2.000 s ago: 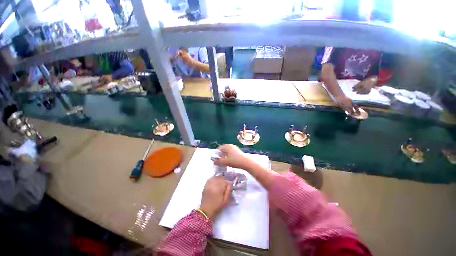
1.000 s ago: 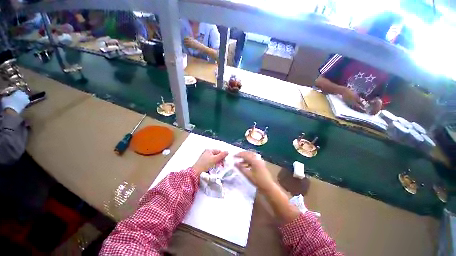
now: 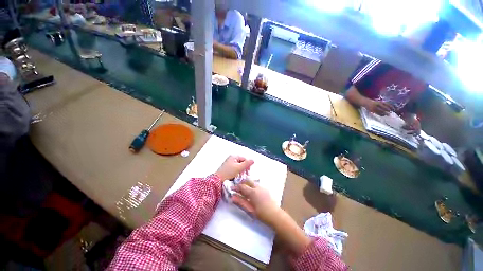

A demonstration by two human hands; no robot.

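A white tissue-wrapped bundle (image 3: 229,189) lies over the paper stack (image 3: 241,231), between my hands. It is crumpled, and what is inside is hidden. My left hand (image 3: 233,168) is at its upper left, fingers pinching the tissue. My right hand (image 3: 254,199) lies against its right side with bent fingers on the tissue. Both hands are bare, with red checked sleeves. Loose crumpled tissue (image 3: 325,231) lies right of the stack.
An orange disc (image 3: 170,139), a screwdriver (image 3: 140,141) and small shiny bits (image 3: 135,196) lie left. A small white block (image 3: 325,184) sits at the belt edge. Pronged metal pieces (image 3: 294,150) are on the green conveyor (image 3: 259,124). A person works opposite; a frame post (image 3: 203,69) stands ahead.
The view has swung, and things opposite appear lower. The tissue has been gathered into a tighter bundle. My right hand has come down from above onto it. The loose tissue now shows fully.
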